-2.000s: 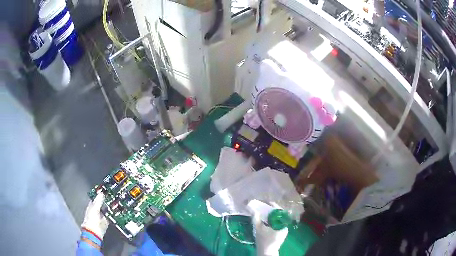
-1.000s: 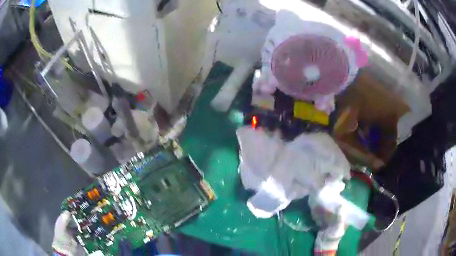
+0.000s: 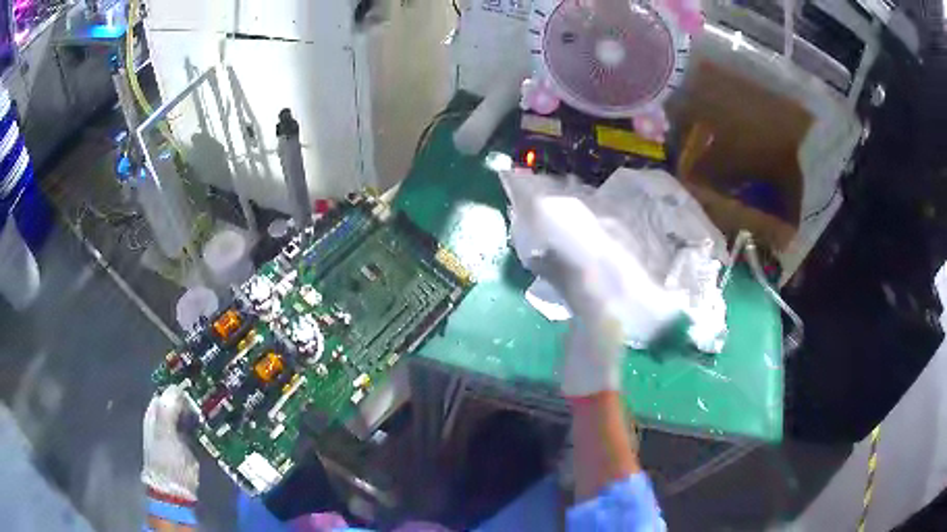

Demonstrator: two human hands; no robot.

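Observation:
A large green circuit board crowded with parts lies tilted at the left, its right end at the bench edge. My gloved left hand grips its near left corner. Two orange wound blocks and white blobs show on its left half. My gloved right hand is blurred over the bench, closed around a fat white adhesive syringe with a blurred green cap at its lower right end. The fingertips and the syringe's nozzle cannot be made out. The right hand is apart from the board.
A crumpled white heap lies on the green bench behind the syringe. Behind it stand a pink fan, a dark box with a red light and an open cardboard box. White containers stand beyond the board.
My right hand has moved left and away from me with the syringe, from the bench's near right part. My left hand still grips the board. The camera view has shifted.

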